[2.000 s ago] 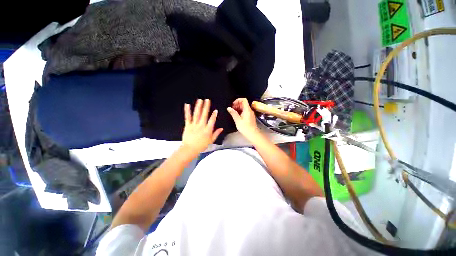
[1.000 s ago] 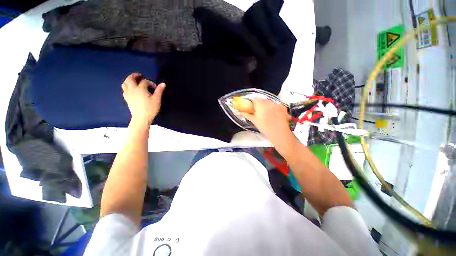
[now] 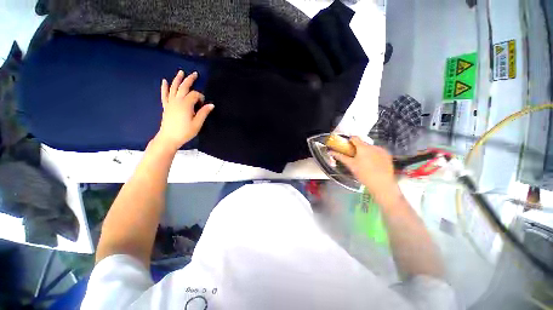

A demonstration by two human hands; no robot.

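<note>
The black garment [image 3: 261,115] lies spread over the right part of the navy padded board [image 3: 97,94]. My left hand [image 3: 180,115] rests with spread fingers at the garment's left edge, over the navy pad. My right hand [image 3: 371,166] is closed around the tan wooden handle of the steam iron [image 3: 324,158]. The iron is at the garment's lower right, by the table's front edge, with its tip pointing left. Whether it touches the cloth or table cannot be told.
Grey tweed garment [image 3: 200,24] is heaped along the far side. Dark grey pieces [image 3: 45,203] hang at the left table end. Checked cloth [image 3: 403,121], a black hose [image 3: 494,212] and a green box [image 3: 368,218] are at the right.
My right hand took hold of the iron, which was at the right edge, brought it onto the black garment, then moved it back right. My left hand moved left to the garment's left edge.
</note>
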